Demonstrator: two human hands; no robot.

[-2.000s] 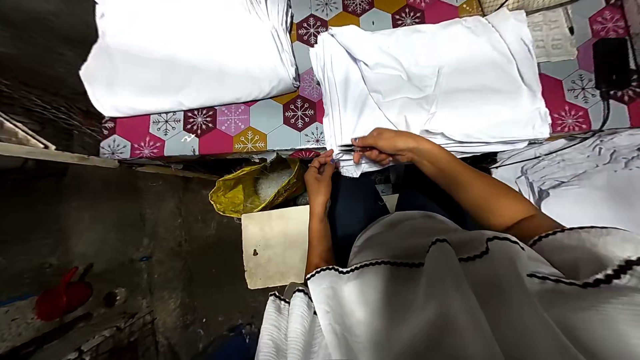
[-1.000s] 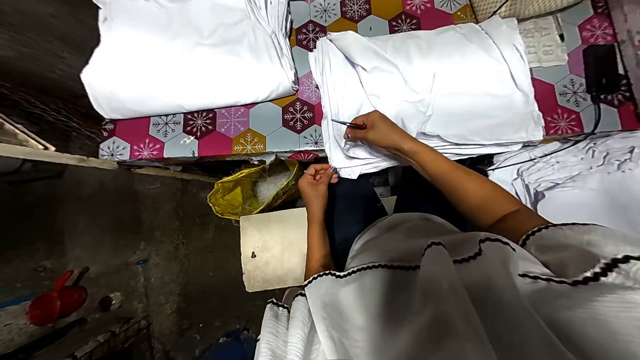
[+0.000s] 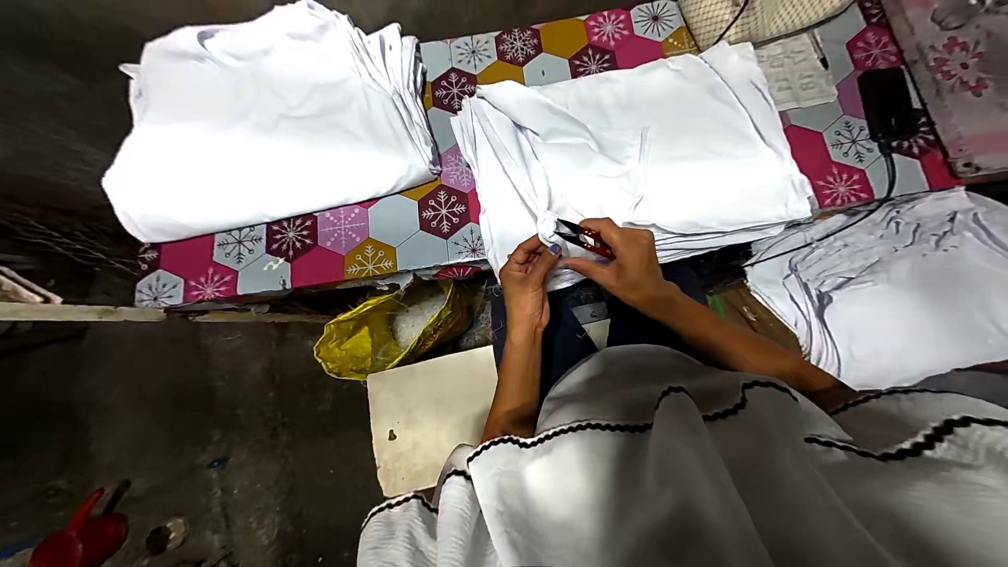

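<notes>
A stack of white fabric pieces [image 3: 693, 150] lies on the patterned table cover, its near edge hanging over the table's front. At that near left edge my left hand [image 3: 526, 283] pinches a gathered bit of the top cloth between thumb and fingers. From the right, my right hand [image 3: 630, 260] grips red-handled thread snips [image 3: 587, 239], whose dark pointed blades touch or nearly touch the pinched cloth. Another pile of white fabric [image 3: 268, 126] is on the table to the left.
A yellow sack [image 3: 354, 339] with pale scraps sits below the table edge, beside a cream board [image 3: 433, 417]. More white fabric [image 3: 921, 291] lies at the right, near a black device [image 3: 888, 106] with a cable. A red object [image 3: 79, 535] is on the floor.
My left hand has moved up onto the cloth's near edge and now pinches it. The snips have come down from higher on the stack to beside my left fingers.
</notes>
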